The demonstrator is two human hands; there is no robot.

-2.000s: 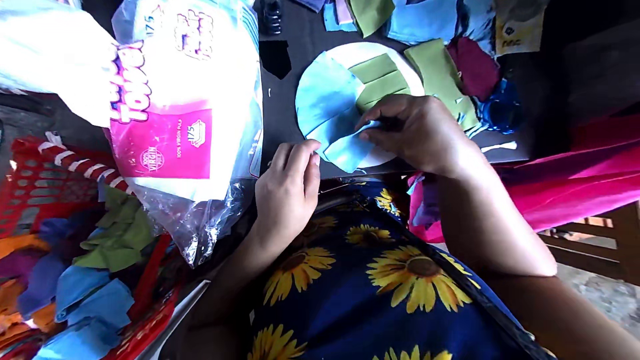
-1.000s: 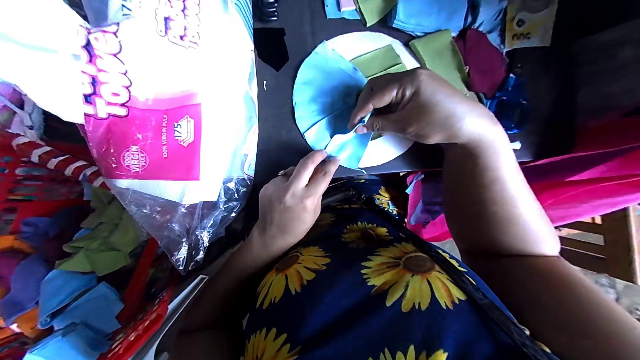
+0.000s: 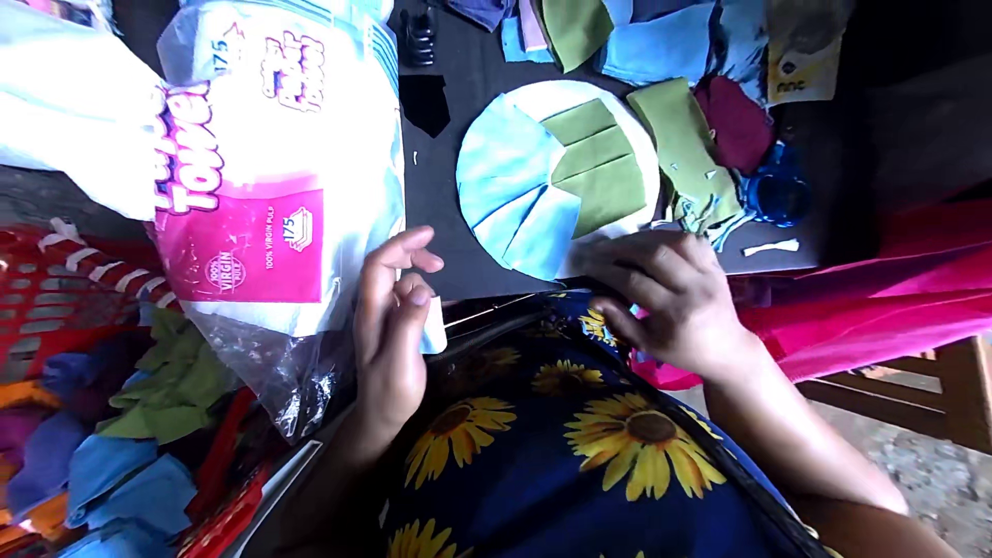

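A round white piece (image 3: 639, 167) lies on the dark tabletop, with folded light-blue fabric pieces (image 3: 508, 182) over its left side and pleated olive-green fabric (image 3: 601, 163) over its middle. My right hand (image 3: 659, 287) is at the round piece's lower edge, fingers bent and palm down; whether it grips anything is hidden. Left of the round piece, my left hand (image 3: 395, 310) is raised with its fingers partly curled. A small whitish piece (image 3: 434, 325) shows beside its thumb; the picture does not settle whether the fingers hold it.
A large plastic pack of paper towels (image 3: 256, 256) lies at left, above a red basket (image 3: 46, 271) of fabric scraps (image 3: 132, 480). Olive strips (image 3: 686, 147), a maroon piece (image 3: 734, 124), a blue transparent object (image 3: 779, 190) and a black hair clip (image 3: 419, 37) are on the table. Pink fabric (image 3: 876, 287) hangs at right.
My left hand has moved left, away from the light-blue fabric. My right hand has left the blue piece it was handling and moved to the lower edge. The light-blue pieces now lie flat.
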